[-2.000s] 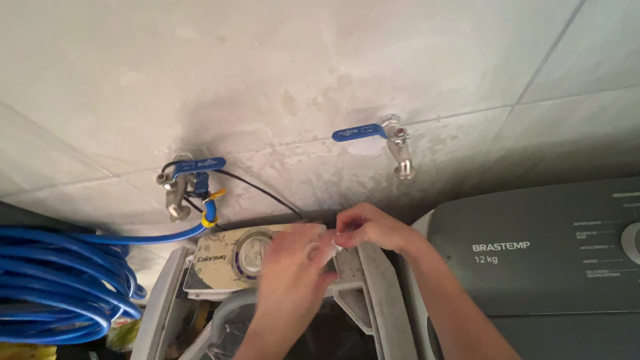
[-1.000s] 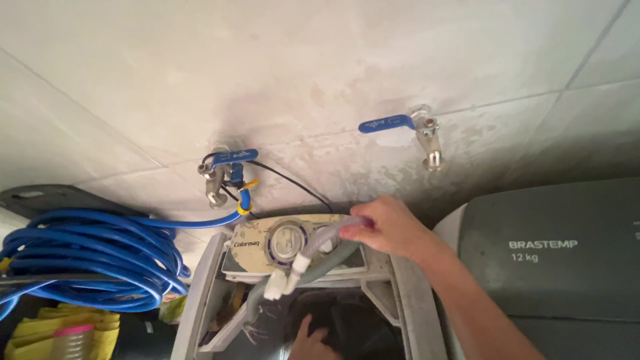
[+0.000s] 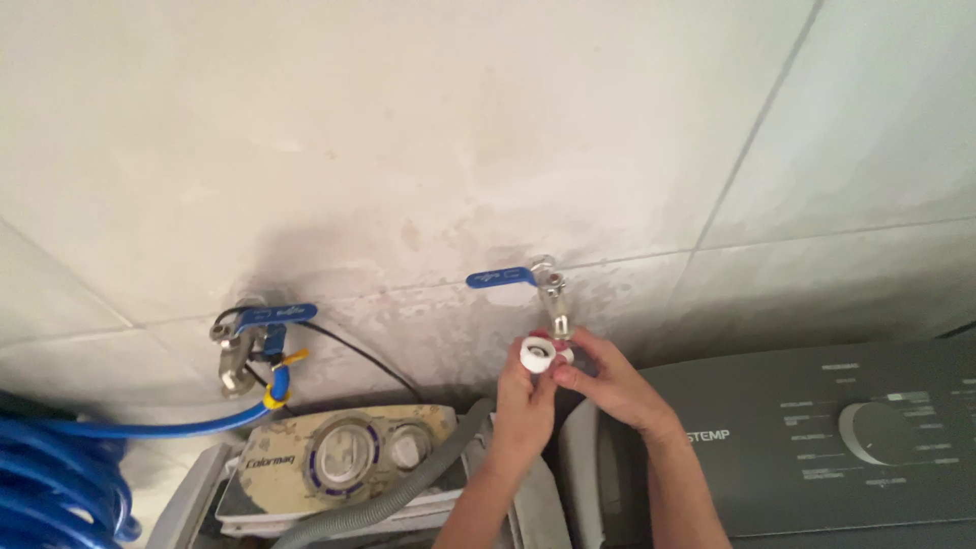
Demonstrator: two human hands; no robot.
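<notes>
Just below the metal spout of the right wall tap (image 3: 559, 309), both hands meet. My left hand (image 3: 526, 404) holds a white plastic threaded hose connector (image 3: 537, 355), its round opening facing me. My right hand (image 3: 614, 377) has its thumb and fingers on another white plastic part (image 3: 565, 355) right under the spout; whether the two parts are joined is hidden by the fingers. The tap's blue lever (image 3: 499, 277) points left. A grey corrugated hose (image 3: 412, 480) lies across the Colormaq washer's control panel (image 3: 267, 480), below my left hand.
At left, a second wall tap (image 3: 235, 354) with a blue lever feeds a blue hose (image 3: 168, 428) held by a yellow clamp. A coil of blue hose (image 3: 61, 488) lies at lower left. A dark grey Brastemp washer (image 3: 778, 488) stands at right. The tiled wall (image 3: 488, 152) rises behind.
My right hand has moved from above the Colormaq panel up to the right tap. My left hand, low over the washer before, has risen beside it and now holds the white connector. The view has shifted.
</notes>
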